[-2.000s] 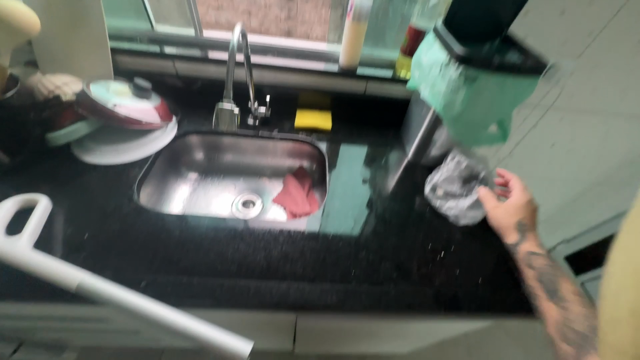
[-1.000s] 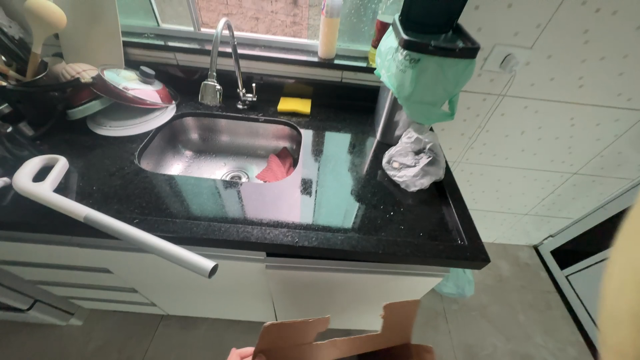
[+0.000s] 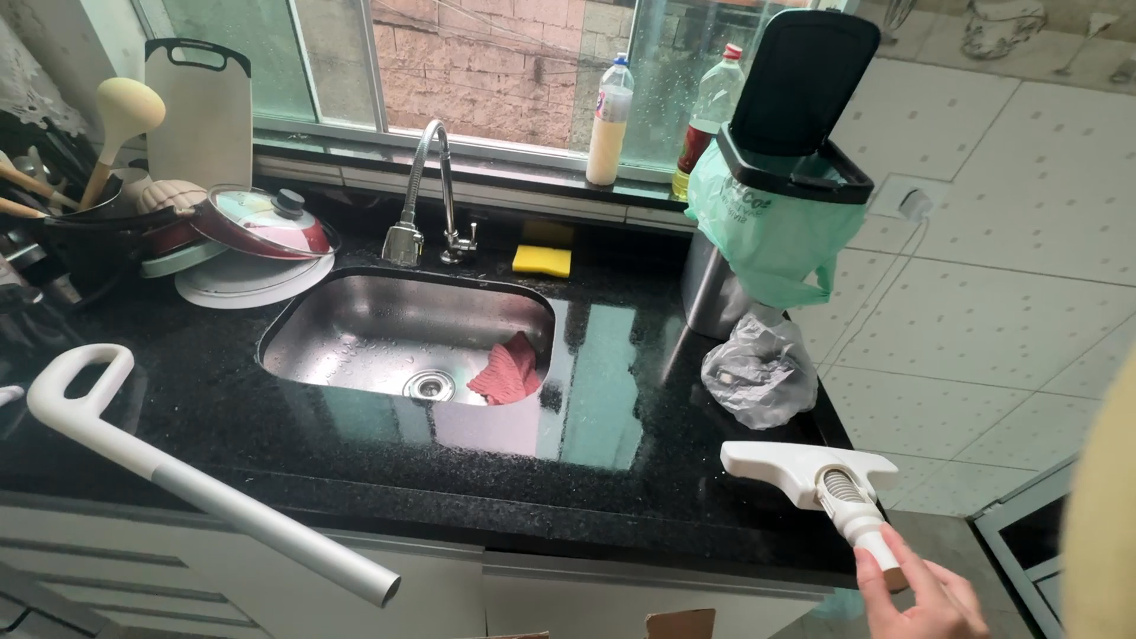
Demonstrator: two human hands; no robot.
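My right hand [image 3: 927, 590] grips the neck of a white vacuum cleaner floor head [image 3: 812, 475] at the counter's front right corner. My left hand is out of view. On the left of the black stone counter lies a white and silver tube with a loop handle [image 3: 257, 510], its open end jutting past the front edge. A crumpled clear plastic bag [image 3: 761, 373] rests behind the floor head. The edge of a cardboard box [image 3: 681, 625] shows at the bottom of the view.
A steel sink [image 3: 355, 311] holds a red cloth [image 3: 508, 370]; a yellow sponge [image 3: 541, 260] lies behind it. A bin [image 3: 706, 293] with a green bag and raised lid stands at the back right. Lids and a dish rack with utensils [image 3: 80, 222] crowd the left. Bottles line the window sill.
The white floor head has come into view in my right hand. The cardboard box, well in view a second ago, now shows only its edge. Earlier, my right hand was at the plastic bag.
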